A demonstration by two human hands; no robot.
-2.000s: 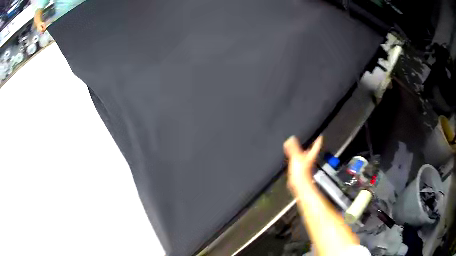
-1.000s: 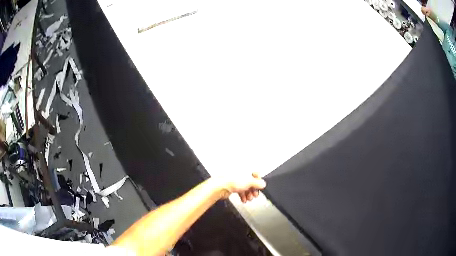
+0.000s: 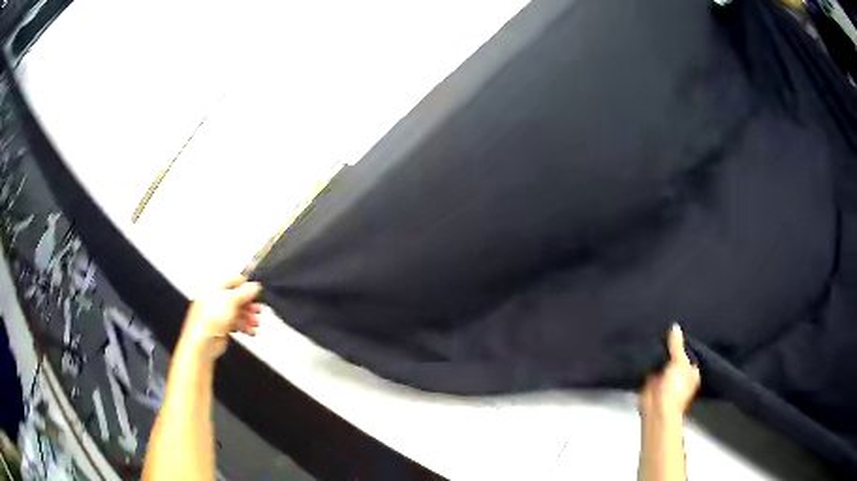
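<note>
Dark fabric [image 3: 526,225] spreads over the white table paper [image 3: 310,75] and drapes with folds. My left hand [image 3: 227,310] pinches a corner of the fabric near the table's near left edge. My right hand [image 3: 671,378] holds the fabric's near edge further right, with the thumb pointing up over it. The near edge sags in a curve between my hands, with white paper showing below it. A brownish strip [image 3: 299,216] lies on the paper beside the fabric's left edge, partly covered by it.
Another thin brown strip [image 3: 162,188] lies on the paper further left. The table edge curves from upper left to lower middle. Pale offcuts [image 3: 115,366] litter the dark floor at the left.
The fabric now reaches further left over the paper, with its corner pulled along by my left hand. My right hand, out of view a second ago, now holds the near edge.
</note>
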